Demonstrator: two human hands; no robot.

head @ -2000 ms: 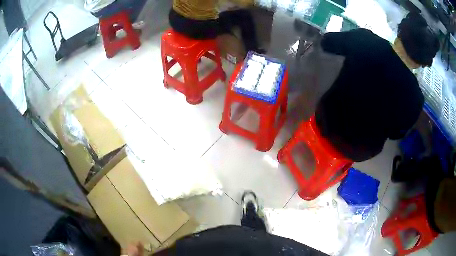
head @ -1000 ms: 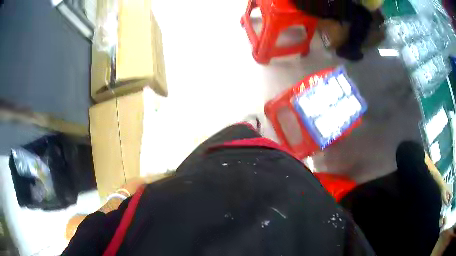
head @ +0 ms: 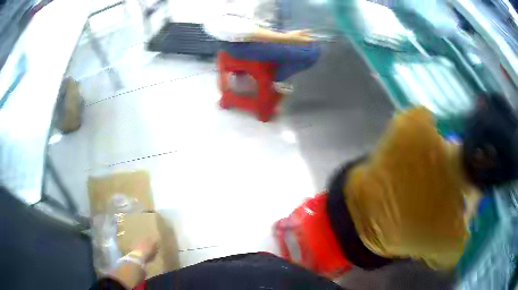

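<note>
A brown cardboard carton [head: 122, 187] with open flaps stands on the floor at the lower left, with crumpled clear plastic [head: 111, 229] in its opening. My left hand [head: 146, 249], blurred and with a pale band at the wrist, is over the carton's near flap. Whether the fingers grip the flap cannot be told. My right hand is not in view. My black apron [head: 238, 274] fills the bottom edge.
A person in a mustard top [head: 409, 192] sits on a red stool [head: 312, 235] at the right, by the green bench [head: 383, 62]. Another red stool [head: 250, 85] bears a seated person ahead. A black platform [head: 182, 39] lies beyond. A white-topped table [head: 34, 102] stands left.
The view has swung up and forward along the aisle. The stool with the blue tray has left the picture. My left hand now shows over the carton, which appears lower in view.
</note>
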